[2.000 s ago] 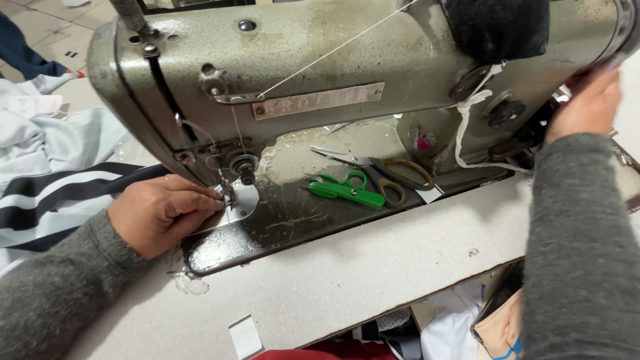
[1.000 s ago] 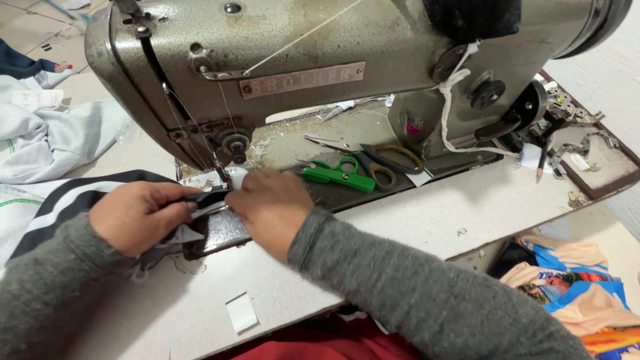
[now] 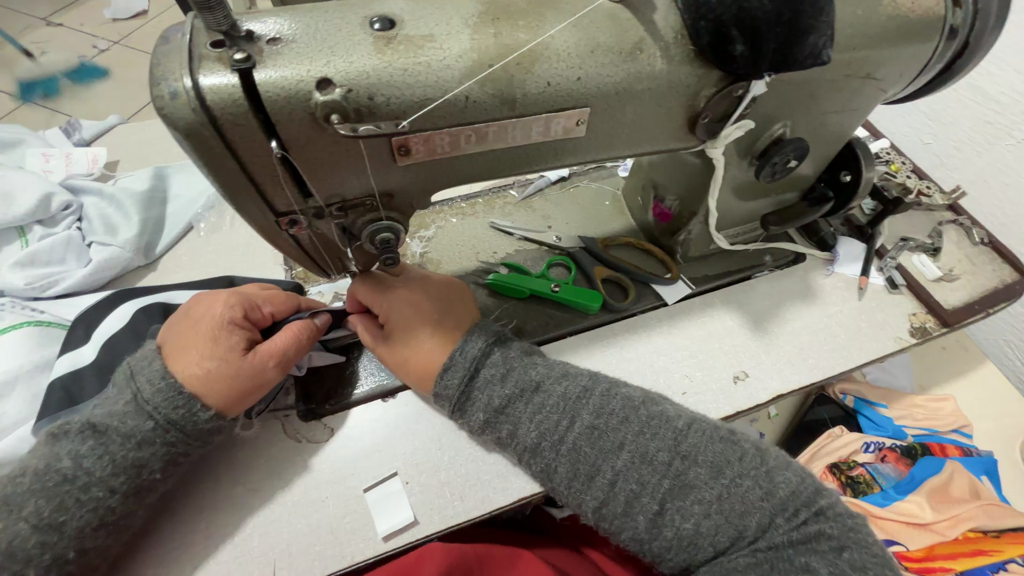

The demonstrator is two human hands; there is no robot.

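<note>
A Brother industrial sewing machine (image 3: 512,88) fills the upper part of the head view. My left hand (image 3: 244,340) pinches the edge of a black and white striped fabric (image 3: 104,344) just left of the needle area. Close beside it, my right hand (image 3: 412,320) has its fingers bent at the fabric's edge, under the machine head; the fingertips and presser foot are partly hidden, so its hold is unclear. On the machine bed, right of my right hand, lie green thread snips (image 3: 548,290) and dark-handled scissors (image 3: 616,260).
Pale fabric (image 3: 88,216) is spread at the left. A small white label (image 3: 389,506) lies on the table's front part. Metal parts and a pencil (image 3: 868,260) are by the tray at the right. Printed colourful fabric (image 3: 912,472) is below the table edge, lower right.
Two seconds ago my right hand was at the machine's far right end; it is now beside my left hand at the needle. The striped fabric has come up to the needle area.
</note>
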